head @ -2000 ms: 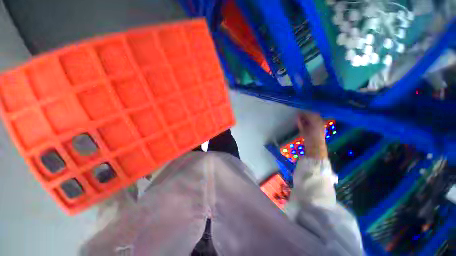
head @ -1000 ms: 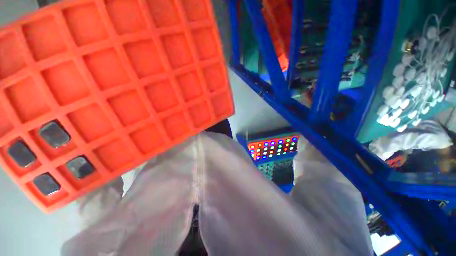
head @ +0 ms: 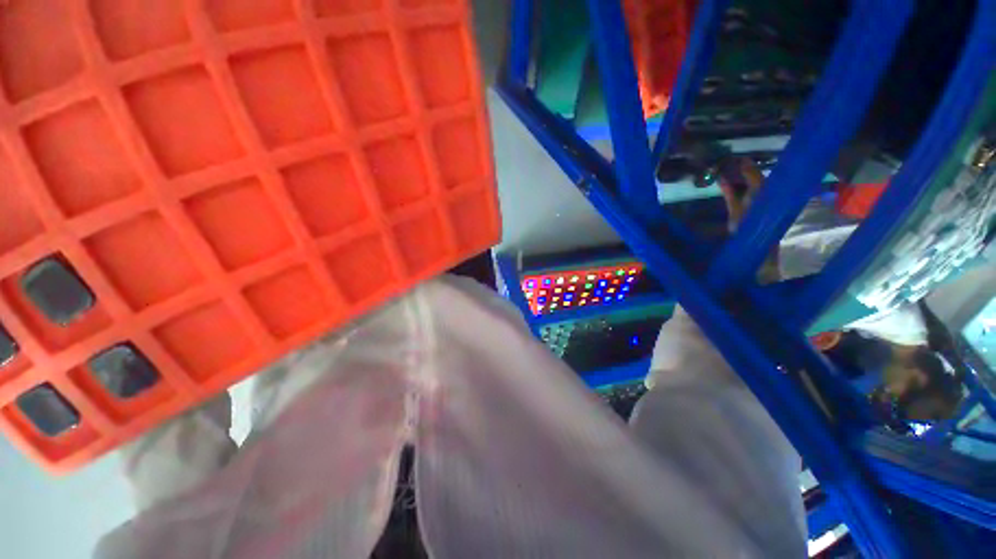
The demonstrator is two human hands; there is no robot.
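The orange-red compartment tray (head: 262, 218) fills the upper left, cut off by the left and top edges. Four dark rounded-square watch bodies (head: 59, 289) lie in its lower-left pockets, one partly cut off; the other visible pockets are empty. My left hand is hidden; only the left sleeve shows below the tray's lower edge. My right sleeve reaches up at the right to the blue rack beam, and my right hand cannot be made out past it. Blurred fingers (head: 743, 191) show at a rack shelf; whose they are I cannot tell.
Blue rack posts and diagonal beams (head: 754, 360) cross the right side. Lit units (head: 579, 287) glow on a low shelf. White round-ended leads (head: 928, 251) lie at right. Another person's head and pale sleeve show at far right. An orange tray (head: 659, 49) stands behind the rack.
The tray has shifted left and appears larger, its watch bodies nearer the left edge. My right hand, visible earlier beside the lit units, is now out of sight. The rack fills more of the right.
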